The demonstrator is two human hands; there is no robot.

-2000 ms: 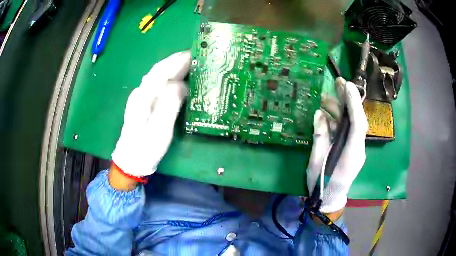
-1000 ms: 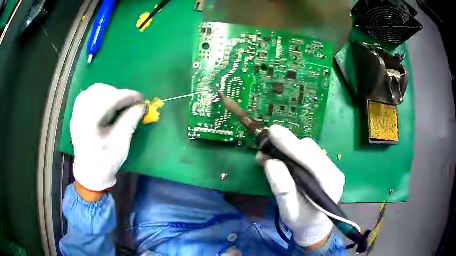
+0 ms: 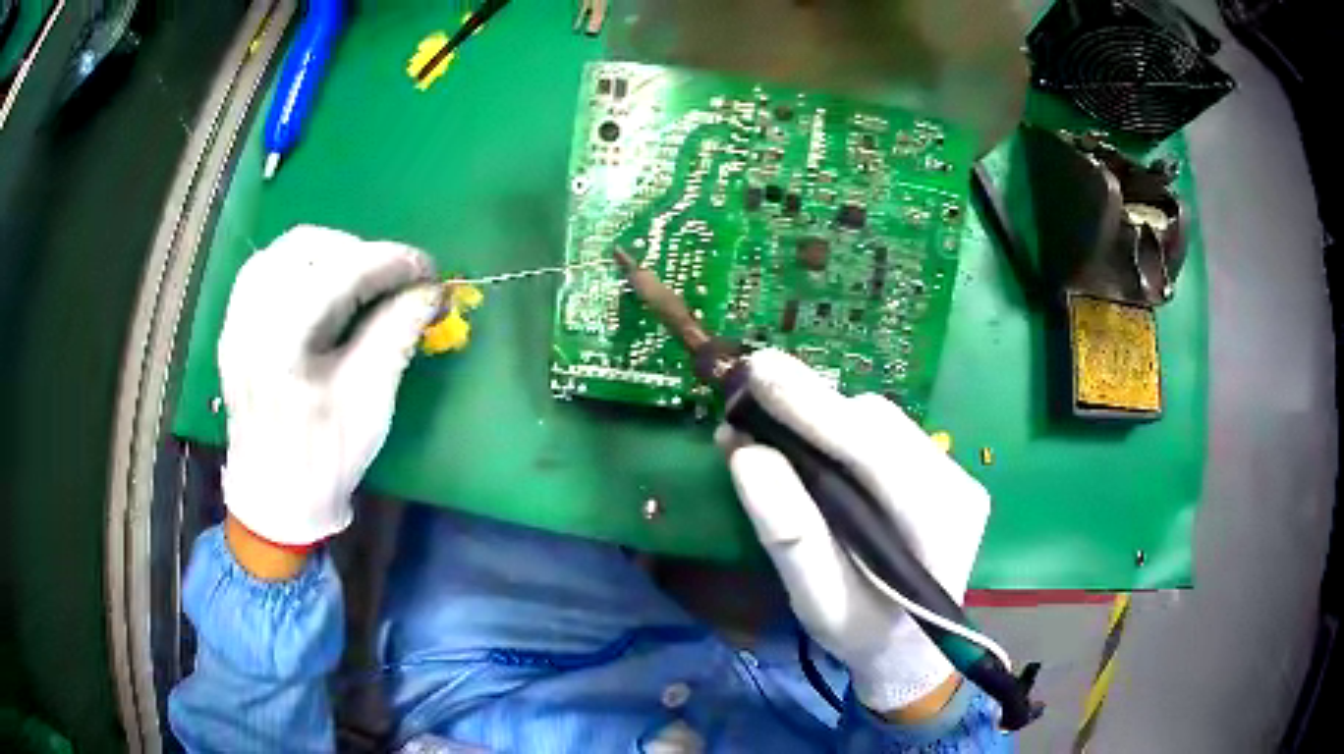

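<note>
The green circuit board (image 3: 826, 251) lies solder side up on the green mat. My gloved right hand (image 3: 862, 516) holds the soldering iron (image 3: 826, 494) like a pen, its tip touching or just above the board's left half. My gloved left hand (image 3: 317, 376), left of the board, pinches a thin silvery solder wire (image 3: 509, 276) with a yellow piece (image 3: 451, 318) at the fingers. The wire runs right to the board's left edge, its end a little short of the iron tip.
The iron stand (image 3: 1098, 214) and yellow sponge (image 3: 1114, 354) are right of the board, the black fan (image 3: 1128, 67) behind them. A brownish translucent hood (image 3: 840, 44) overhangs the board's far edge. A blue stick (image 3: 305, 89) and a black tool with yellow part (image 3: 450, 47) lie upper left.
Since the first frame the iron has left the stand for my right hand, and my left hand has let go of the board and taken the wire. Lately the iron tip shifted slightly up-left.
</note>
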